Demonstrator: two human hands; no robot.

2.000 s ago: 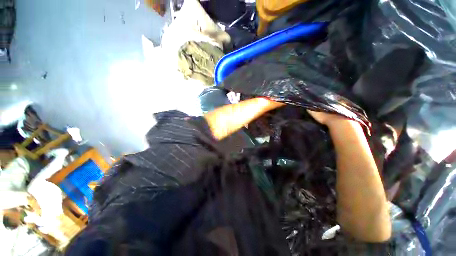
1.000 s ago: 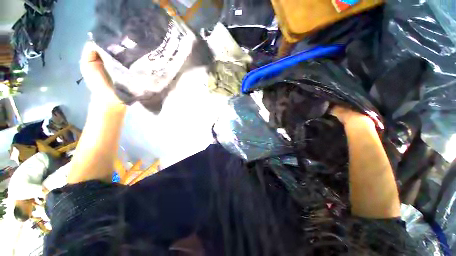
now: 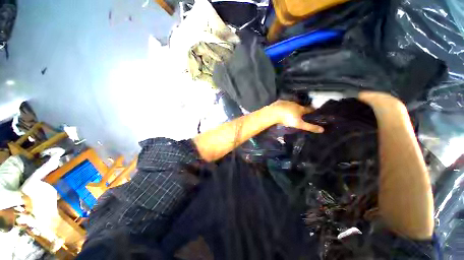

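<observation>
Dark cloth [image 3: 346,124] lies bunched in front of me. My left hand [image 3: 295,116] is at its left edge, thumb and fingers apart with dark cloth between them; a grip is not clear. My right hand [image 3: 379,100] is at its far right edge, fingertips hidden. A small white patch [image 3: 325,96] shows between the hands. A charcoal cloth piece [image 3: 249,73] hangs at the left end of a blue rim [image 3: 305,44]. More black material [image 3: 336,68] covers the near side of that rim.
Olive-khaki cloth [image 3: 203,58] lies on a pale heap [image 3: 196,25] at the upper left. A wooden table or bench [image 3: 305,7] is at the top. Clear plastic sheeting [image 3: 427,25] is at the right. A wooden chair with a blue seat [image 3: 79,183] and pale cloth [image 3: 43,195] are lower left.
My left hand has come back from the upper left, where it held up a dark and white item, to the dark cloth. The charcoal piece now hangs by the blue rim.
</observation>
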